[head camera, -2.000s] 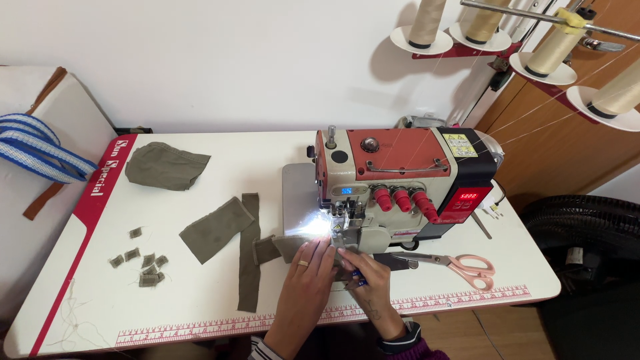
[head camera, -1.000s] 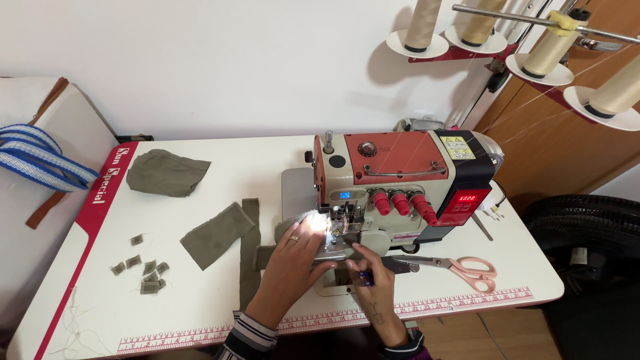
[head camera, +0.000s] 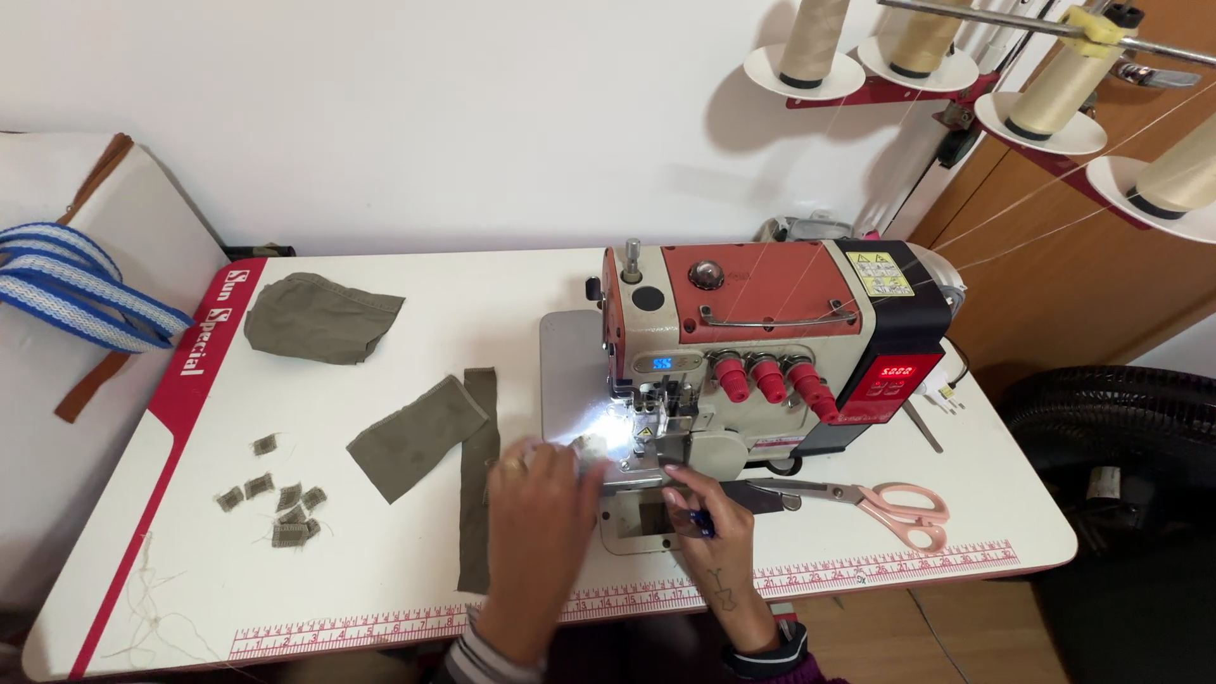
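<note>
An overlock sewing machine (head camera: 760, 332) stands on the white table, its lamp shining brightly by the presser foot. My left hand (head camera: 541, 522), blurred, is at the left of the lit sewing area; its fingers are curled, and whether cloth is in them cannot be told. My right hand (head camera: 712, 518) is just in front of the machine, holding a small dark blue tool (head camera: 700, 522) against its palm. Left of my left hand, a long olive fabric strip (head camera: 476, 513) lies partly under an olive fabric rectangle (head camera: 418, 437). Pink-handled scissors (head camera: 902, 513) lie to the right.
Several small olive fabric pieces (head camera: 290, 532) and loose threads (head camera: 147, 608) lie at left, below a larger folded olive cloth (head camera: 323, 318). A printed ruler (head camera: 380, 632) runs along the front edge. Thread cones (head camera: 1059, 95) stand upper right, a black fan (head camera: 1130, 465) at right.
My left hand has drawn back a little from the needle area and curled its fingers; earlier it lay flatter over olive cloth there. My right hand stays in front of the machine.
</note>
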